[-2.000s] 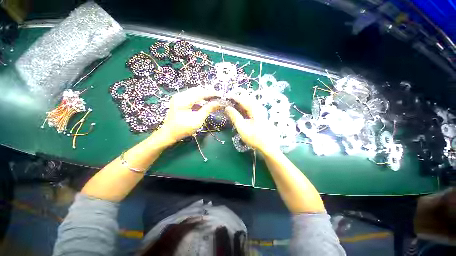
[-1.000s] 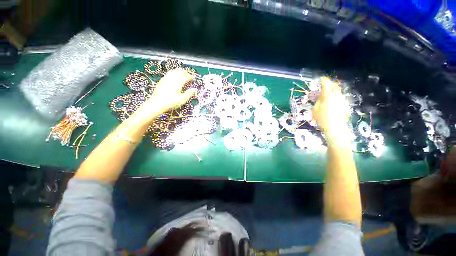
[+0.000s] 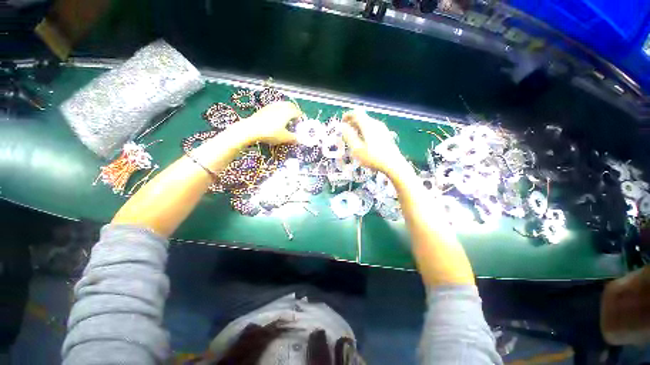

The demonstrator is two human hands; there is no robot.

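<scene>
Dark ring circuit boards (image 3: 242, 171) with rows of pale dots lie heaped left of centre on the green bench. White rings (image 3: 346, 204) lie in a heap at the centre. My left hand (image 3: 276, 122) is over the top of the dark heap, fingers curled at the edge of a pale ring; whether it grips one is unclear. My right hand (image 3: 370, 142) is over the white rings, its fingertips bent down beside a white ring (image 3: 333, 147); its grip is hidden by glare. Thin lead wires trail from the heaps.
Bubble wrap (image 3: 132, 96) lies at upper left, with orange-and-white wire leads (image 3: 125, 170) below it. A second heap of white rings (image 3: 470, 171) is at right. A black tangled heap (image 3: 588, 185) is at far right. A blue bin (image 3: 606, 28) is at upper right.
My right hand has moved left from the right-hand heap of white rings to the central one. My left hand has shifted a little right, closer to the white rings.
</scene>
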